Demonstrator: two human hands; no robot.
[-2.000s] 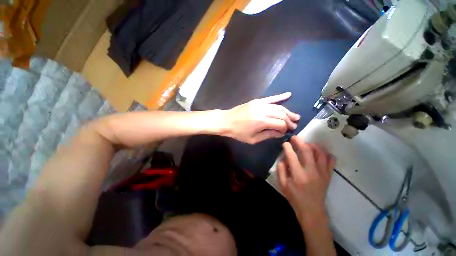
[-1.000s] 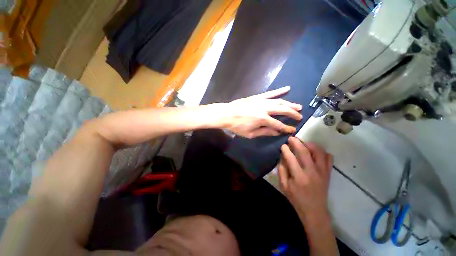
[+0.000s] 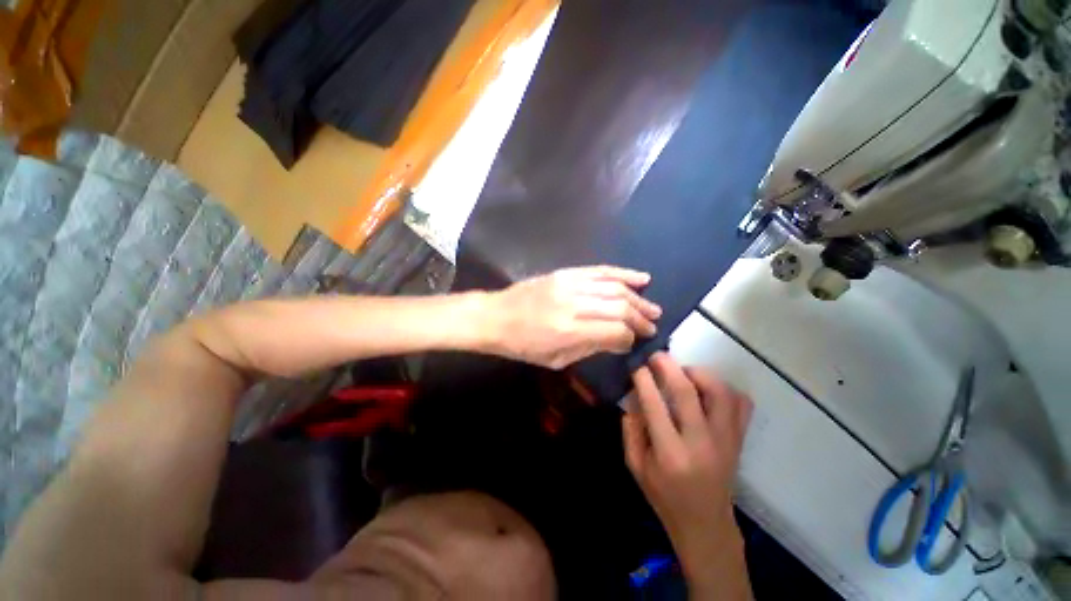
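A glossy dark faux-leather panel (image 3: 564, 153) lies on the white table with a matte blue-black piece (image 3: 716, 164) over its right side. The piece's right edge reaches the presser foot (image 3: 763, 223) of the cream-white sewing machine (image 3: 916, 106). My left hand (image 3: 576, 315) lies palm down on the dark material near its front end, fingers together, thumb hidden. My right hand (image 3: 687, 429) pinches the material's right edge near its front corner, fingertips close to my left fingertips. Both hands are in front of the presser foot, towards my body.
Blue-handled scissors (image 3: 928, 505) lie on the white table at the right. A stack of matte black strips (image 3: 364, 71) lies on cardboard with orange tape (image 3: 411, 164) at upper left. Grey quilted material (image 3: 82, 270) is at far left. Something red (image 3: 364, 411) and a blue object (image 3: 652, 572) are below.
Both hands have moved back towards my body, away from the presser foot, along the material's edge. My left fingers, spread a second ago, are now closer together.
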